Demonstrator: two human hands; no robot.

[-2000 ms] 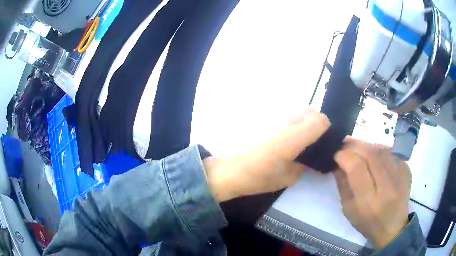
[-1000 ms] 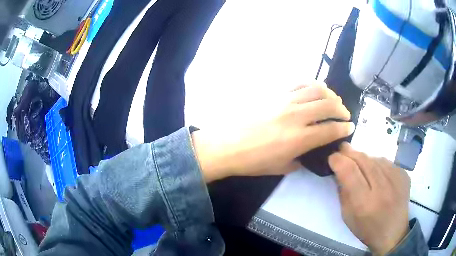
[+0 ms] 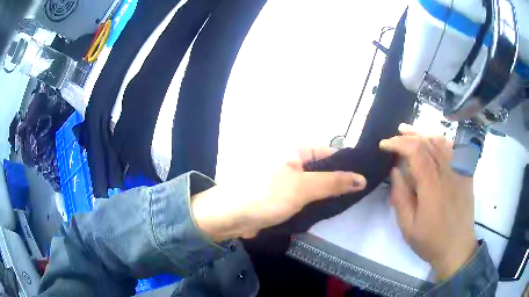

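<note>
A long black fabric strip (image 3: 374, 136) runs from beside the sewing machine head (image 3: 446, 43) down toward the table's front edge. My left hand (image 3: 272, 188) grips the strip, thumb on top and fingers partly under a fold. My right hand (image 3: 432, 191) is at the strip's right edge, below the needle area, with its fingertips on the fabric; the fingers are bent and pinch its edge. The presser foot area (image 3: 432, 93) is small and partly hidden by the machine head. The lower end of the strip hangs over the front edge below my left wrist.
Several black strips (image 3: 197, 98) lie side by side at left. A ruler (image 3: 348, 267) runs along the front edge. A blue crate (image 3: 74, 168) and a dark bundle (image 3: 43, 136) are at far left. Orange-yellow scissor loops (image 3: 98, 40) lie upper left. A black flat object (image 3: 516, 243) is at right.
My left hand has moved left and down, drawing the strip's near part with it. My right hand has shifted slightly up, toward the needle area. More of the strip shows between the hands.
</note>
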